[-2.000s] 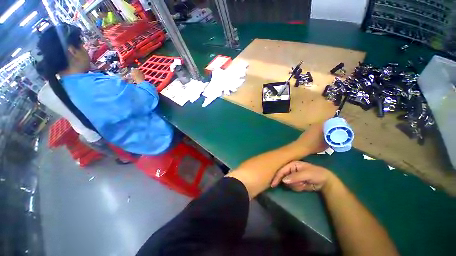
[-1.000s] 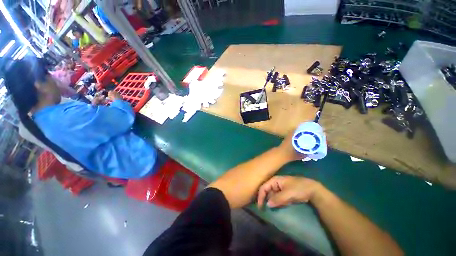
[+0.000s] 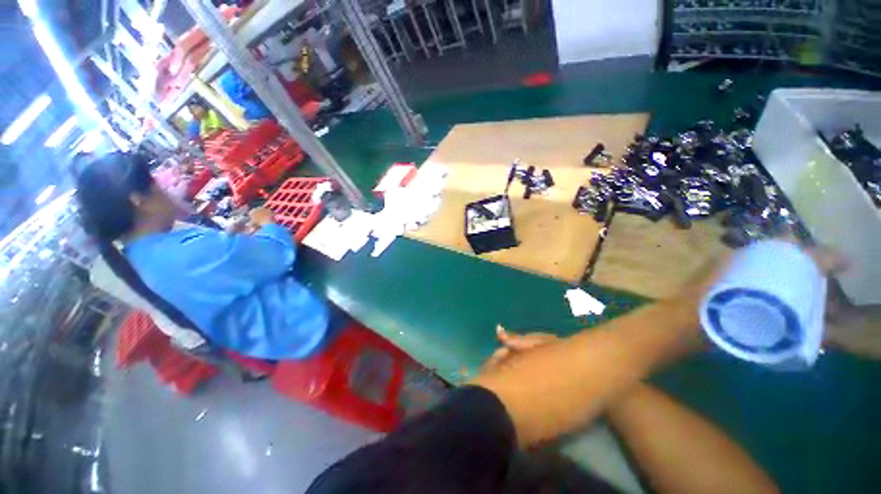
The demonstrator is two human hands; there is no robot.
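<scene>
A pale blue-white roll or cylinder (image 3: pixel 763 307) with a ring-shaped end is large and close at the right. My left hand (image 3: pixel 713 280) is at the roll, blurred and mostly hidden by it, and appears to hold it. My left forearm crosses over my right arm. My right hand (image 3: pixel 520 345) rests low at the bench's near edge, partly hidden behind my left forearm. Its fingers are apart and nothing shows in it. A small white slip or stack (image 3: pixel 584 302) lies on the green mat beside the plywood joint.
Black-and-chrome parts (image 3: pixel 691 174) are heaped on the plywood (image 3: pixel 551 241). A black open box (image 3: pixel 491 228) stands left of them, with white paper strips (image 3: pixel 391 214) further left. A white bin (image 3: pixel 807 145) with dark parts is at right. A person in blue (image 3: pixel 222 280) sits at left.
My left hand and the roll have moved right and closer to the camera, uncovering the white slip on the mat. My right hand is now more covered by my left forearm. The view has shifted.
</scene>
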